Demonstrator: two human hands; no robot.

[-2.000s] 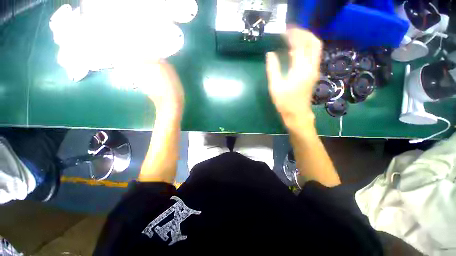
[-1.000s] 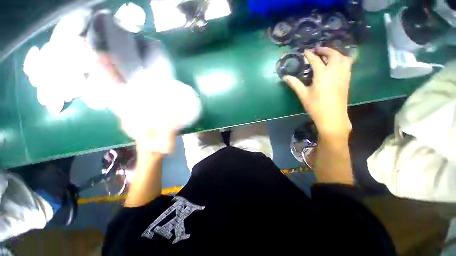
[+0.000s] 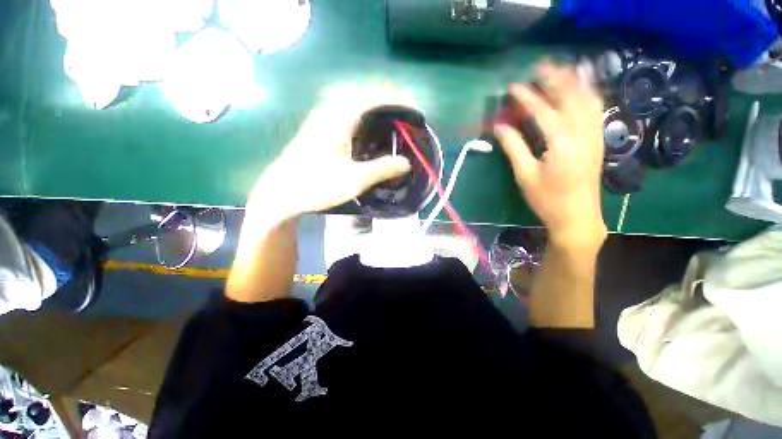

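My left hand [image 3: 321, 167] grips a white housing with a black round body [image 3: 390, 189] in front of my chest, its thumb over the black opening. The housing's white neck [image 3: 396, 242] points toward me. A red wire lead [image 3: 446, 201] and a white cable [image 3: 454, 180] come out of it to the right. My right hand [image 3: 557, 141] is blurred, right of the housing, beside the pile of black round caps [image 3: 675, 135]. A dark blurred thing is at its fingertips; whether it is held is unclear.
Glaring white round covers [image 3: 206, 73] lie piled at the back left of the green bench [image 3: 111, 163]. A silver box [image 3: 467, 21] and a blue bin [image 3: 677, 26] stand at the back. A white unit [image 3: 759, 167] stands at the right. Neighbours' clothed legs show on both sides.
My left hand has brought the housing from the left to in front of my chest, with its black inside and wires showing. My right hand still is by the black caps, now blurred.
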